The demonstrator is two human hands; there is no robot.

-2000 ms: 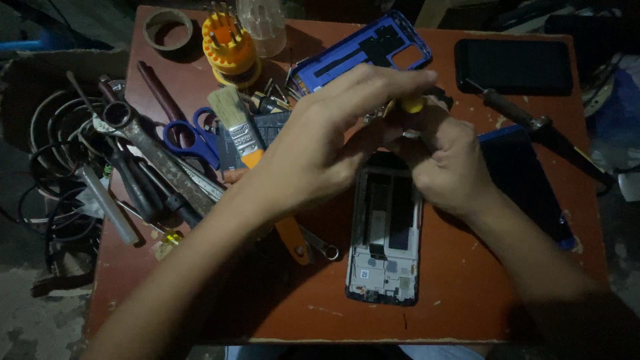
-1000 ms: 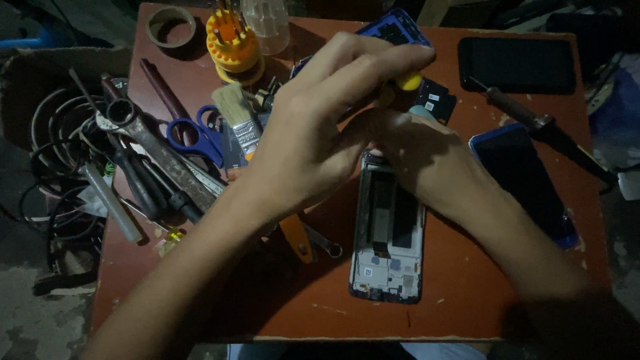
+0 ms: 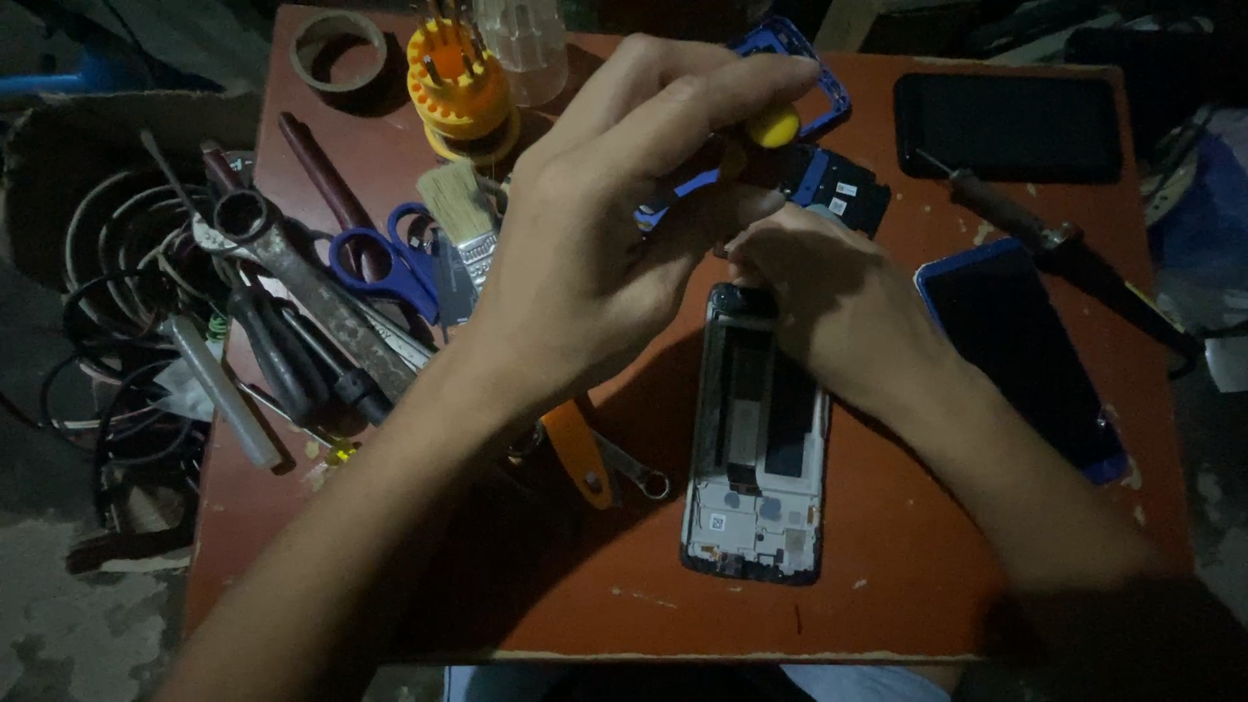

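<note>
My left hand (image 3: 624,205) is closed around a small screwdriver, whose yellow handle end (image 3: 773,126) shows between the fingers; its tip is hidden. Close beside it, my right hand (image 3: 829,273) has its fingertips bent at the upper end of an opened smartphone frame (image 3: 756,448); whether they hold anything cannot be seen. The frame lies on the orange-brown table (image 3: 926,575), inner side up. A blue phone back housing (image 3: 834,93) lies partly behind my left hand, with a dark phone part (image 3: 858,190) bearing small labels near it.
At right lie a black phone (image 3: 1009,127), a soldering iron (image 3: 1072,244) and a blue-edged phone (image 3: 1024,351). At left are a box-end wrench (image 3: 312,283), blue-handled scissors (image 3: 375,261), a brush (image 3: 458,210), screwdrivers (image 3: 278,351), a tape roll (image 3: 339,54) and a yellow bit holder (image 3: 458,83).
My right hand has moved from close against the left hand at the screwdriver down toward the top of the phone frame. The yellow handle stays in my left hand.
</note>
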